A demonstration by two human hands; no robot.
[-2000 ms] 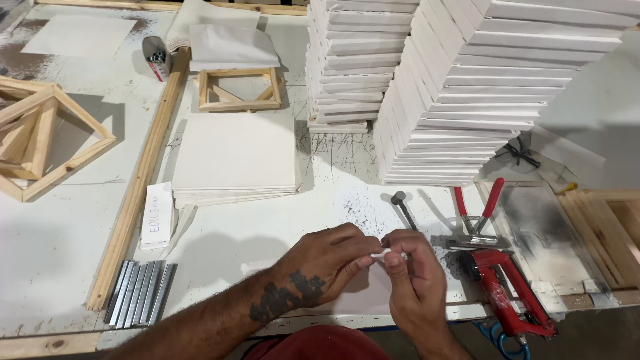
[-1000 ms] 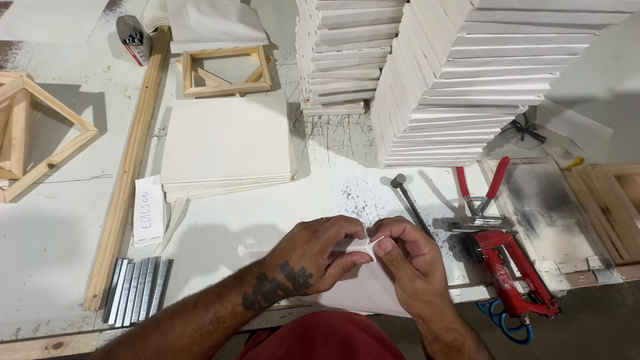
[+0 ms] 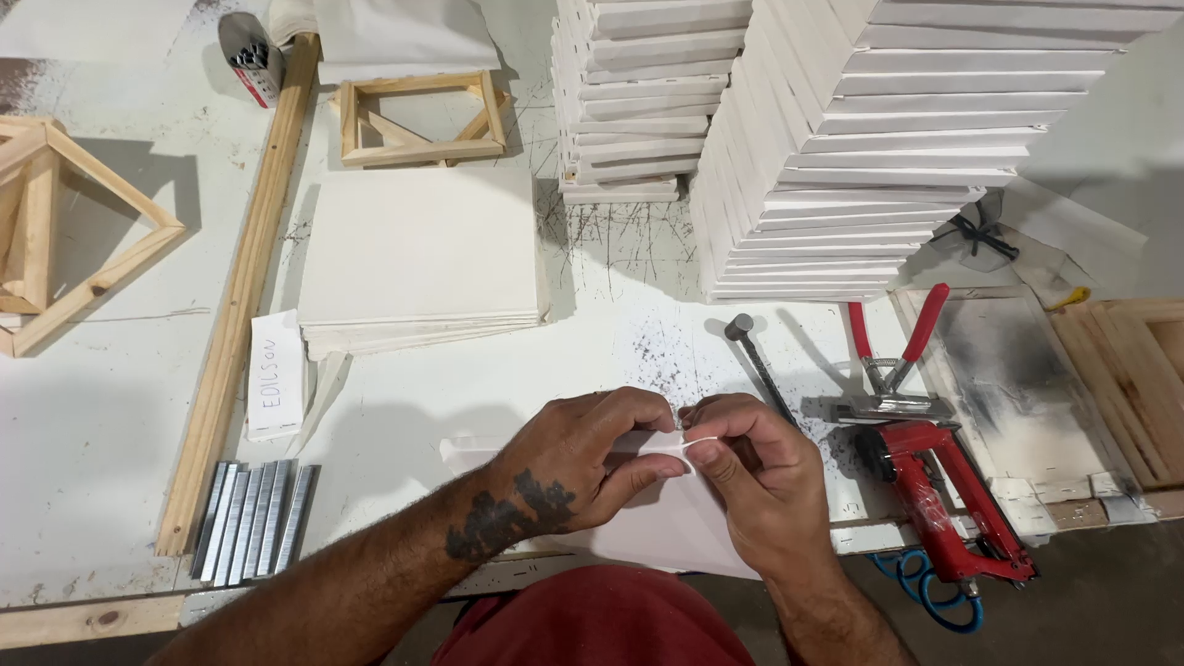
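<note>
Both hands pinch the white canvas of a small panel [image 3: 647, 527] at the table's front edge. My left hand [image 3: 592, 458] holds the folded edge between thumb and fingers. My right hand [image 3: 763, 472] grips a fold at the corner, thumb on the near side, close against the left fingertips. The fingers partly hide the corner. Right of my right hand are a dark metal hammer [image 3: 760, 365], canvas pliers with red handles [image 3: 893, 370] and a red pneumatic staple gun [image 3: 953, 499] with a blue hose [image 3: 925, 587].
Tall stacks of white canvases [image 3: 832, 139] stand behind. Cut canvas sheets [image 3: 421, 250], a small wooden frame [image 3: 421, 153] and a long wooden strip [image 3: 245, 287] lie left of them. Staple strips [image 3: 254, 523] lie front left; other wooden frames [image 3: 111, 287] sit at far left.
The fingers have shifted on the canvas corner, and a raised fold now shows between both hands. The tools lie where they were.
</note>
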